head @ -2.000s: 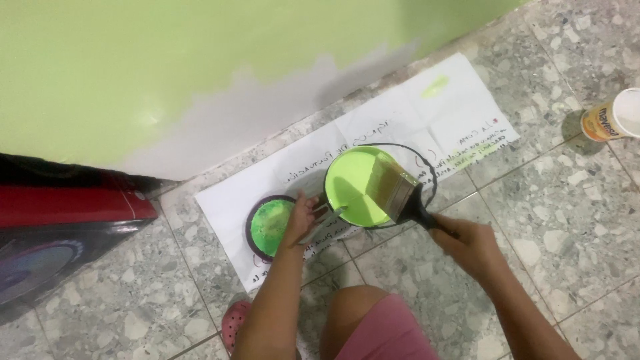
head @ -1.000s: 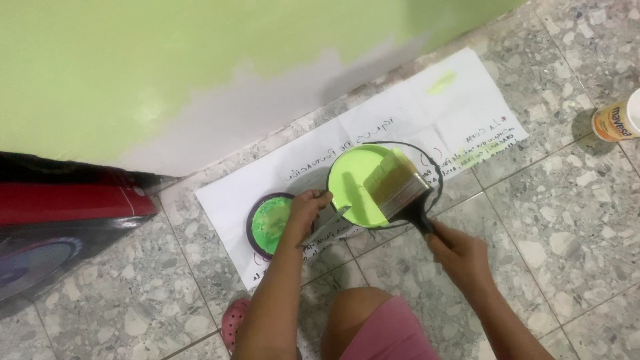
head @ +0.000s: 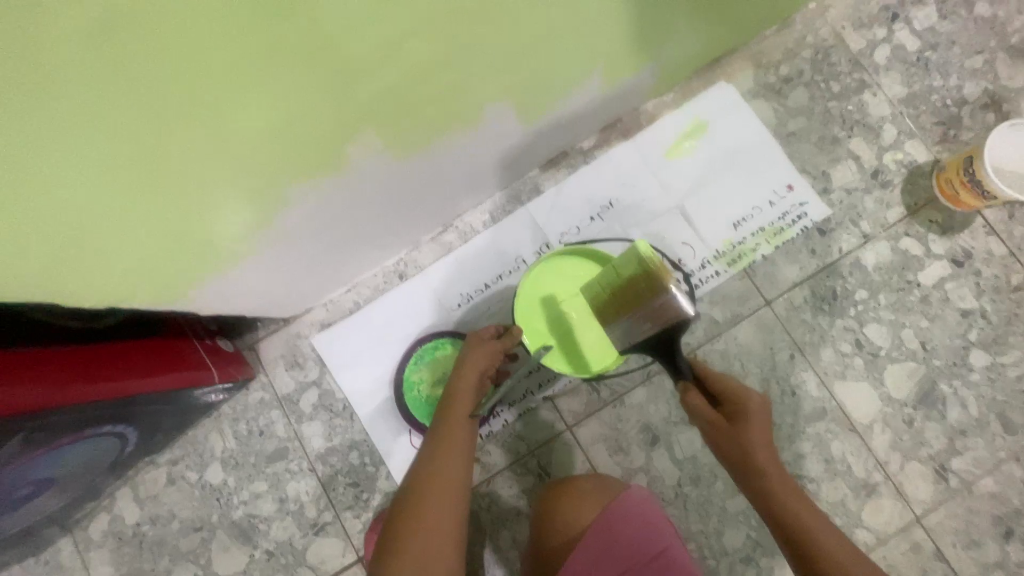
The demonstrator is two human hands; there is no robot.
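Note:
My right hand [head: 728, 412] is closed around the black handle of a wide paintbrush [head: 638, 300], whose bristles, coated with light green paint, are over the right side of a paint bucket [head: 560, 320]. Light green paint fills the part of the bucket that shows, and its thin dark wire handle lies to the right. My left hand [head: 490, 360] holds the bucket's left rim with its fingertips. A thin grey strip lies by that hand and reaches the rim; what it is I cannot tell. Left of the bucket, partly behind my left hand, is a round dark-rimmed lid [head: 428, 376] smeared with green paint.
Under the bucket and lid lies a white paper sheet [head: 696, 180] with handwriting and green smears. A wall [head: 320, 120], green above and pale along its lower edge, runs behind. At the left stands a red and dark box [head: 112, 368]; an open white-and-orange tub [head: 968, 180] is at far right.
The brush in my right hand has tilted and turned over the bucket, and its paint-coated bristle tip now shows. My left hand stays at the bucket's left rim.

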